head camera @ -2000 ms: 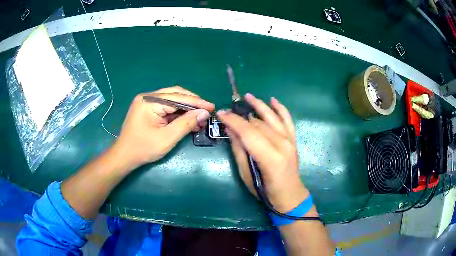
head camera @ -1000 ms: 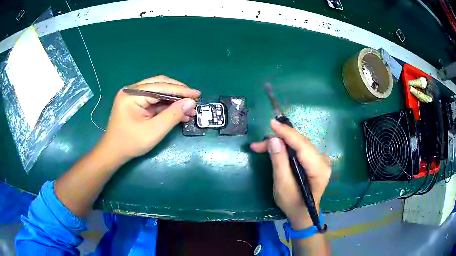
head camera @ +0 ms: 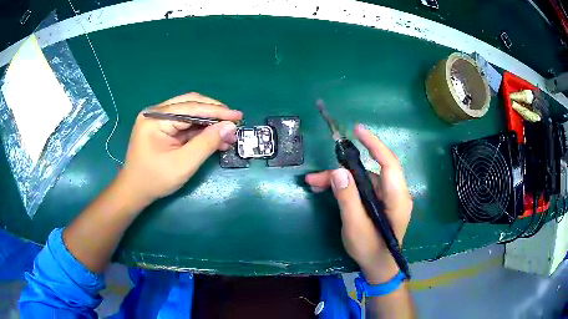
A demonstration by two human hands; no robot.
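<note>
The watch housing [head camera: 256, 142], with a pale rim and white and dark parts inside, sits on the dark fixture [head camera: 286, 142]. My left hand [head camera: 180, 140] is at its left, closed on slim grey tweezers [head camera: 180, 117]; the fingertips are at the housing's left edge and hide part of the fixture. Whether the tweezer tips touch the housing cannot be told. My right hand [head camera: 373, 209] is to the right, away from the fixture, and holds the black soldering iron [head camera: 364, 187] with its metal tip pointing up and away.
A clear plastic bag [head camera: 87, 118] with a white sheet [head camera: 34, 99] lies left, near the solder wire [head camera: 103, 78]. At right are a tape roll [head camera: 440, 92], a black fan [head camera: 482, 180] and a red tray [head camera: 512, 112] with cream lumps [head camera: 526, 111]. A white strip [head camera: 249, 11] edges the line.
My right hand has moved right, off the housing, with the iron. The housing and fixture now show more fully. My left hand keeps the tweezers and stays beside the housing. The whole view has shifted somewhat.
</note>
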